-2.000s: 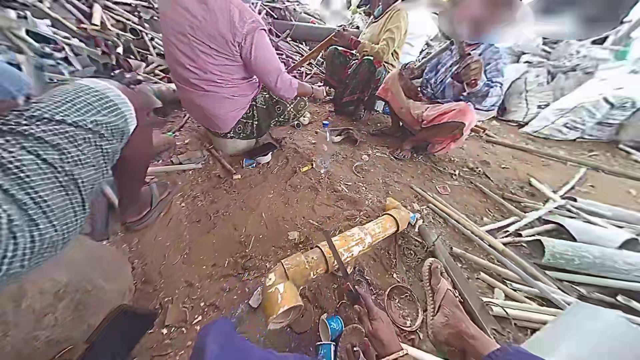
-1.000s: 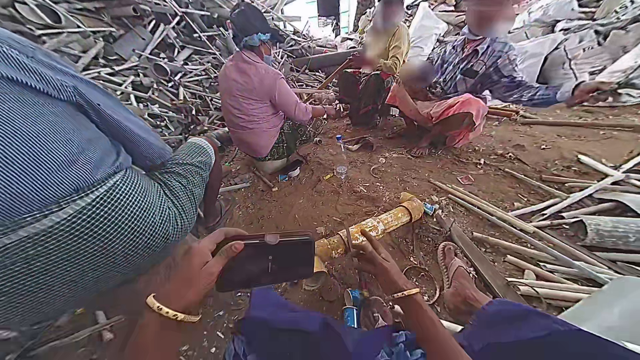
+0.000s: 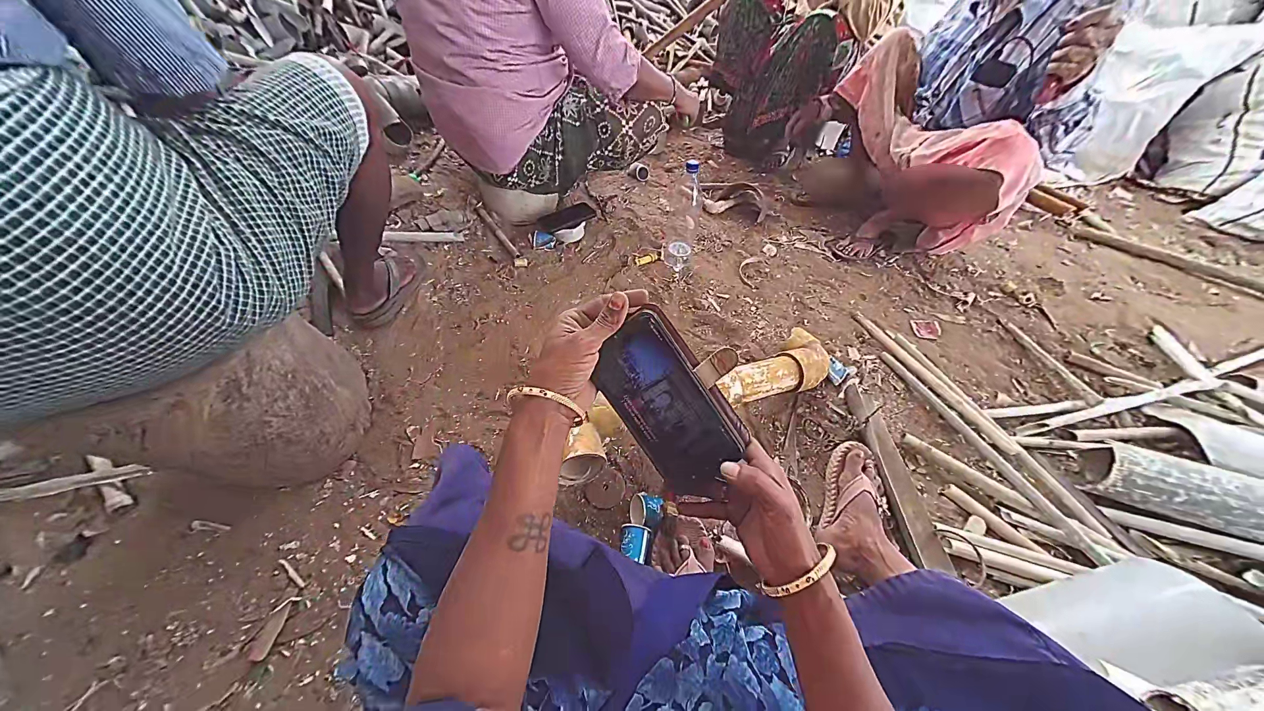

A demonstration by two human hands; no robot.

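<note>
A smartphone in a flip case (image 3: 671,400), its dark screen facing me, is held at a slant between my two hands. My left hand (image 3: 585,346) grips its upper left edge. My right hand (image 3: 768,509) holds the lower right corner, with the thumb at the screen's edge. Behind the phone, a yellow pipe with elbow fittings (image 3: 765,379) lies on the dirt, its middle partly hidden. Two small blue cups or tins (image 3: 637,541) stand near my foot, below the phone.
A person in a checked cloth sits on a boulder (image 3: 267,410) at left. Others squat ahead, near a plastic bottle (image 3: 689,193) and another phone (image 3: 567,217). Pipes and sticks (image 3: 997,434) cover the ground at right, beside a flat wooden bar (image 3: 894,484).
My right hand has moved from beside the yellow pipe to the phone, which is now tilted with its screen toward me. One second ago only my left hand held it. The view has tipped downward.
</note>
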